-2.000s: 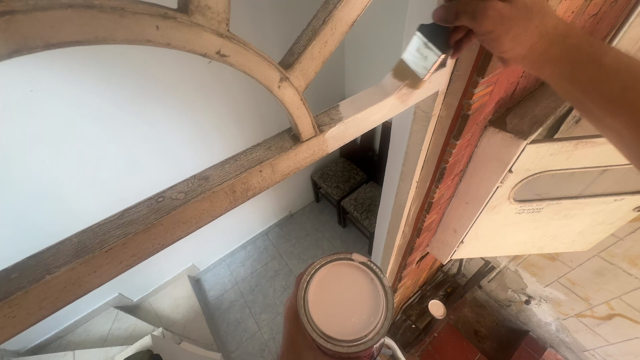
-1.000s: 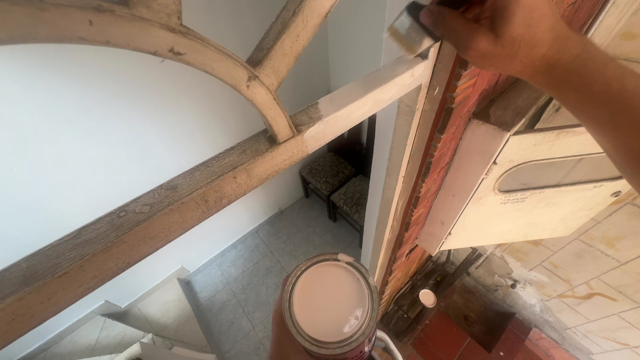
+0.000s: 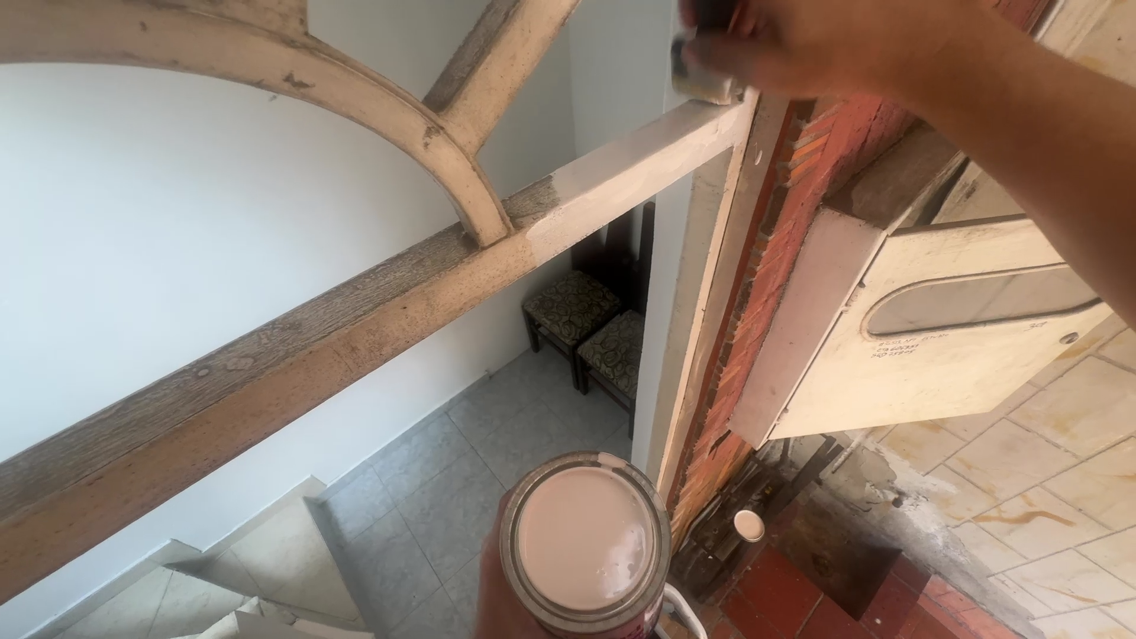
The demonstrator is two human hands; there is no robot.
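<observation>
My right hand (image 3: 781, 44), blurred at the top right, grips a paintbrush (image 3: 706, 80) whose bristles touch the right end of a wooden crossbar (image 3: 373, 328). Pale pink paint covers the crossbar from the foot of the curved wooden piece (image 3: 355, 84) to the upright frame post (image 3: 701, 302); left of that the wood looks bare and worn. Low in the view, my left hand (image 3: 493, 577) holds an open can of pale pink paint (image 3: 584, 537), mostly hidden behind it.
A cream metal box (image 3: 941, 355) with an oval window and writing is mounted by the brick wall edge (image 3: 781, 240). Beyond the frame are two dark chairs (image 3: 572, 306), a grey tiled floor (image 3: 426, 479) and stair steps (image 3: 284, 550). A small round pale object (image 3: 749, 525) lies far below.
The brush has moved rightward along the crossbar to its end at the upright post. The can stays held low in my left hand. The view has shifted slightly.
</observation>
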